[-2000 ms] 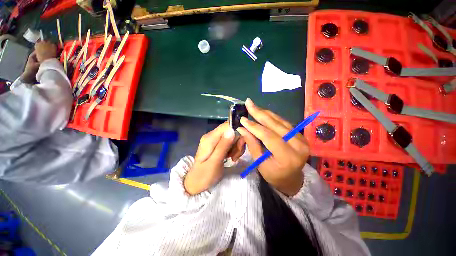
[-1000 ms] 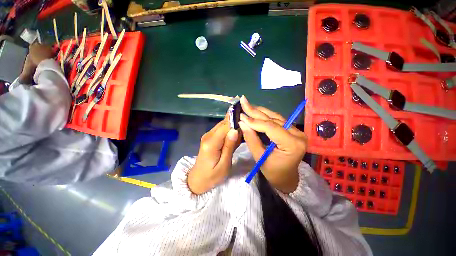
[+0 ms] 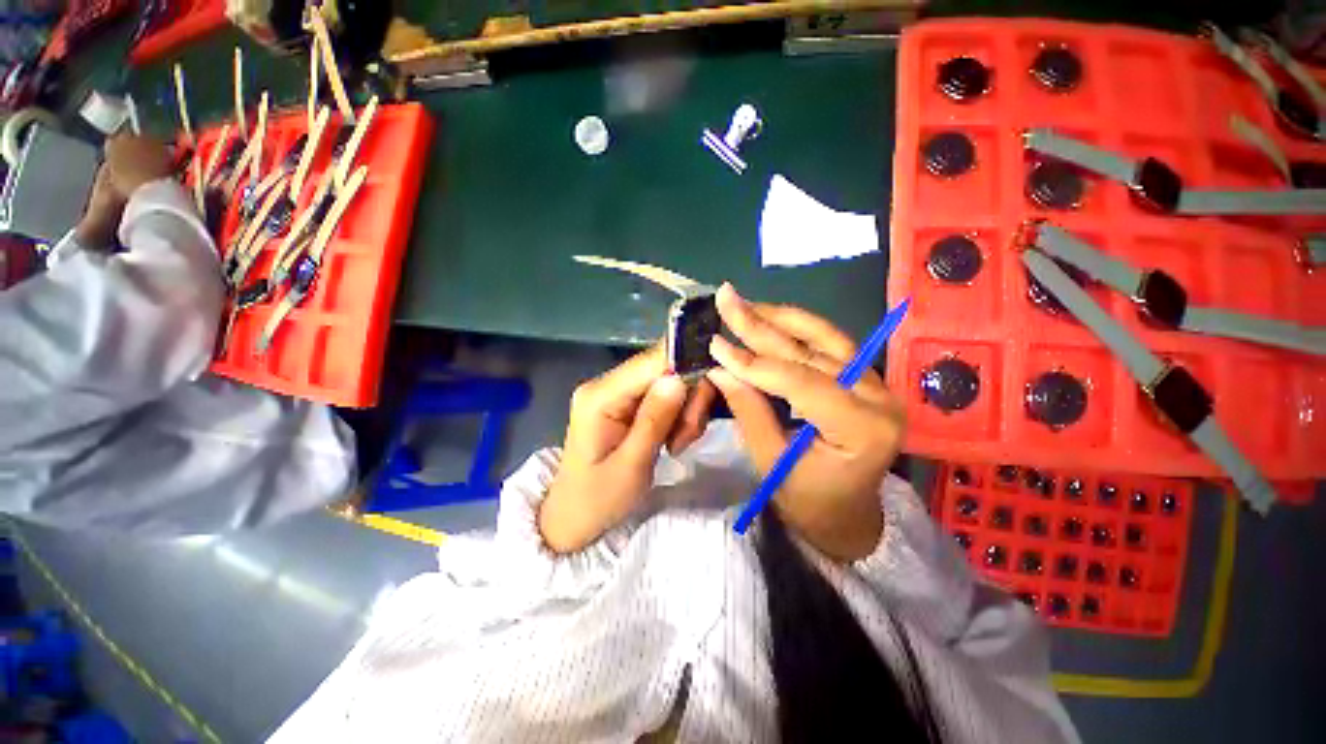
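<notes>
A watch head with a dark square face is held between both hands near the bench edge. Its pale strap sticks out to the left over the green mat. My left hand grips the watch's lower left side with thumb and fingers. My right hand holds the watch's right side with its fingertips. A blue pen-like stick is parked between the right hand's fingers, slanting up to the right. The fingers hide part of the case and the other strap end.
A red tray with round dark parts and grey-strapped watches lies right, above a small-pocket tray. White paper, a silver clip and a small cap lie beyond. Another person's sleeve is beside the left tray.
The watch has turned so its face shows more than a second ago, and the strap's left end has swung inward. The blue stick has shifted slightly right. The left person's arm moved slightly.
</notes>
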